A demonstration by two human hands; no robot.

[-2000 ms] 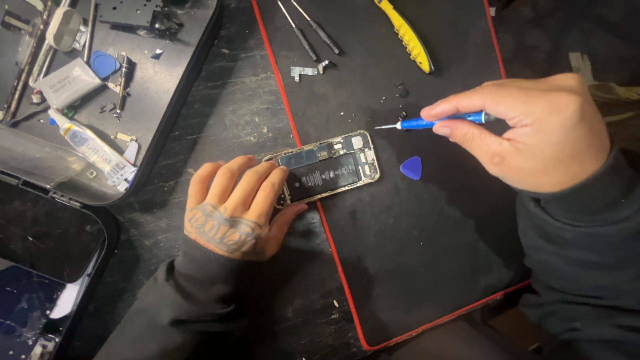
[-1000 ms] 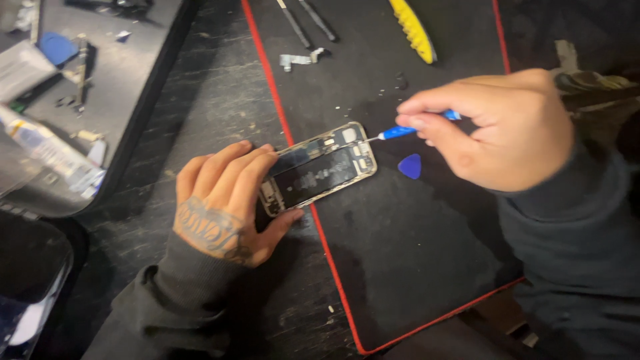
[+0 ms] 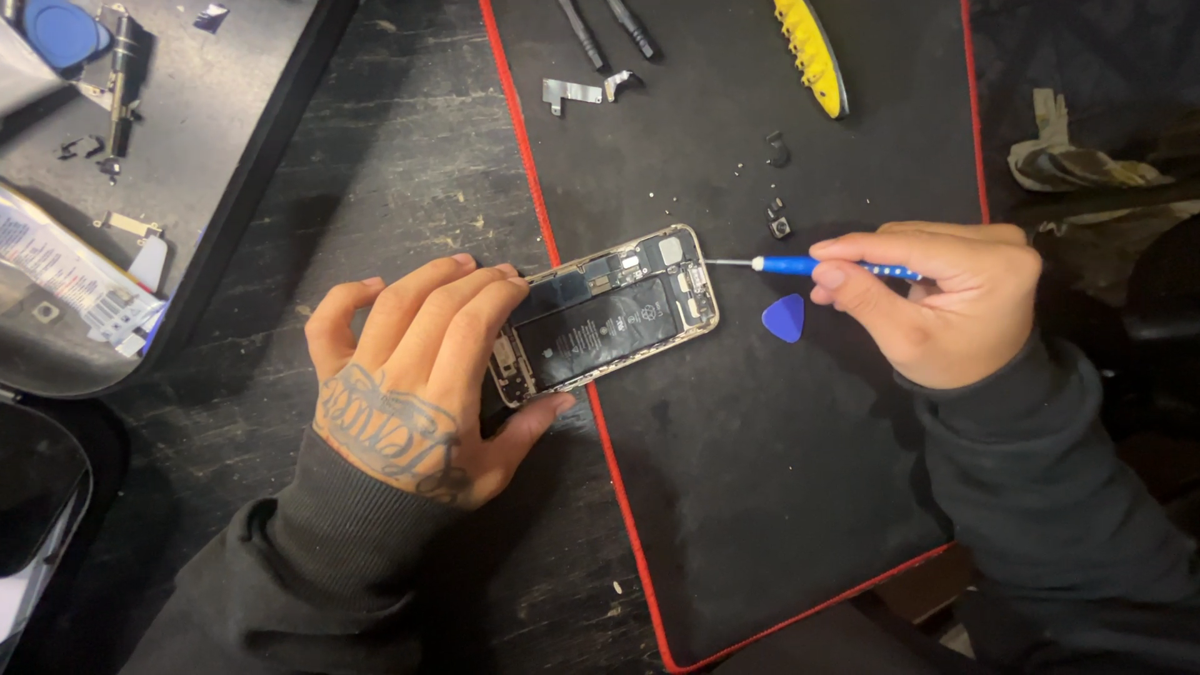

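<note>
An opened smartphone (image 3: 609, 319), its black battery (image 3: 600, 333) and inner parts showing, lies tilted across the red edge of a black mat. My left hand (image 3: 422, 384) grips its near left end, fingers over the upper edge and thumb at the lower edge. My right hand (image 3: 928, 300) holds a blue precision screwdriver (image 3: 787, 265) between thumb and fingers. The driver's thin tip points left at the phone's right end; whether it touches the frame I cannot tell. Just below the driver lies a blue triangular opening pick (image 3: 784, 318). A small camera module (image 3: 778, 223) sits above the driver.
Tiny screws and a small black part (image 3: 776, 150) lie on the mat (image 3: 769, 487). Further up are metal brackets (image 3: 571, 93), two dark-handled tools (image 3: 633, 28) and a yellow-handled tool (image 3: 814, 56). A tray (image 3: 216, 187) with loose phone parts stands at left.
My right hand has brought the screwdriver from right of the phone to its right end, where the tip stays close. My left hand keeps its hold on the phone. The view has shifted somewhat.
</note>
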